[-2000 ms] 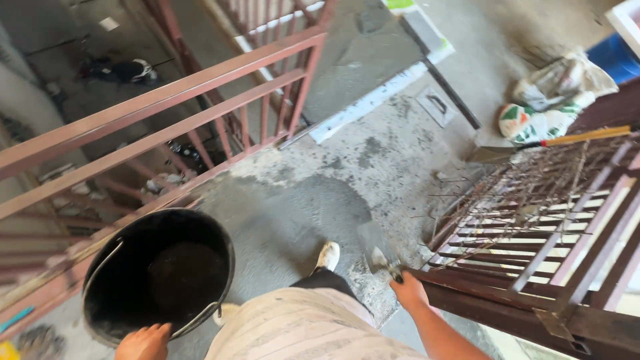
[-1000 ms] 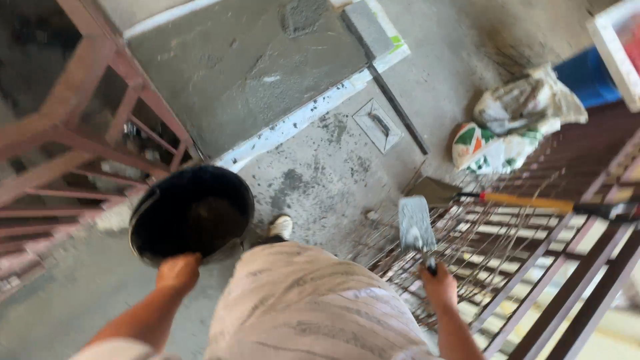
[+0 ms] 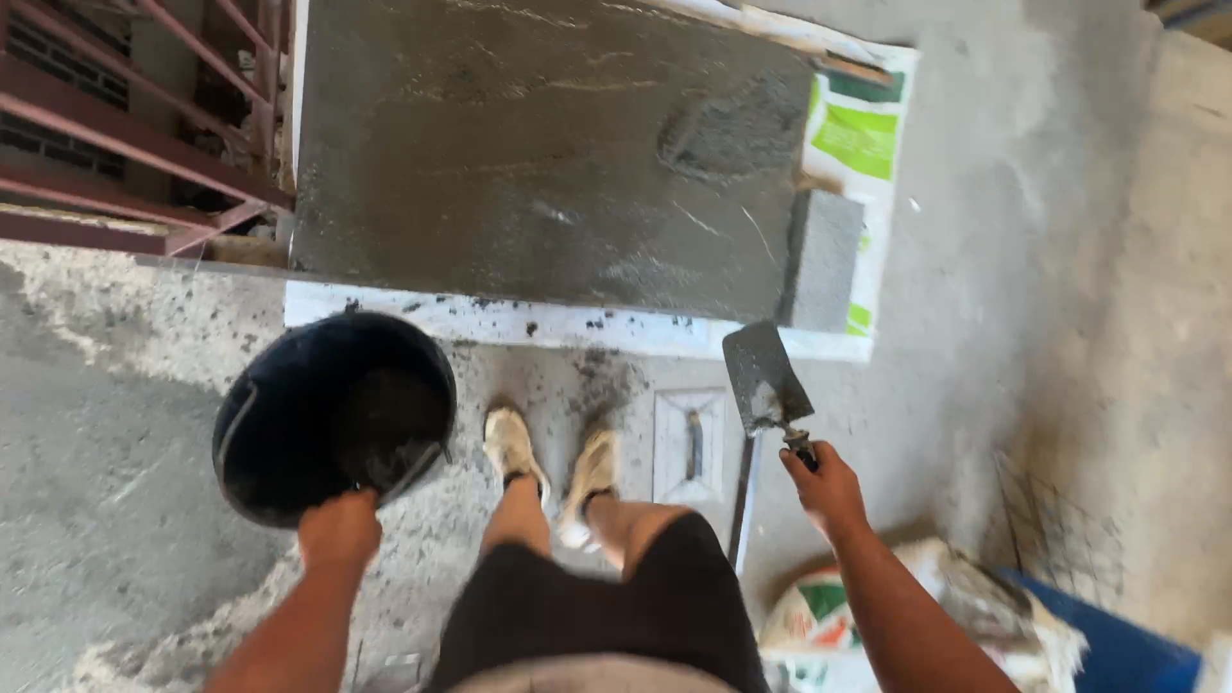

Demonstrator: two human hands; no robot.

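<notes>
My left hand (image 3: 340, 531) grips the wire handle of a black bucket (image 3: 289, 423), tilted so that its dark inside shows; what lies at the bottom is hard to make out. In my right hand (image 3: 824, 483) is the black handle of a square-ended trowel (image 3: 767, 375), its blade smeared with grey mortar. Beyond both hands lies a rectangle of wet grey mortar (image 3: 539, 164), with a rougher mound of mortar (image 3: 736, 130) near its right end. A grey block (image 3: 826, 260) stands along that right edge. White sheeting (image 3: 577, 327) spattered with mortar borders the near edge.
A reddish metal railing (image 3: 125, 144) stands at the left. Right of my feet, a plastering float (image 3: 692, 443) lies on the concrete floor beside a long dark bar (image 3: 742, 510). Printed sacks (image 3: 828, 616), a blue container (image 3: 1116, 626) and thin wire mesh (image 3: 1049, 520) are at the lower right.
The view has swung so that the wet mortar rectangle now lies ahead of me. My feet stand near its border. The bucket and the trowel have stayed in my hands.
</notes>
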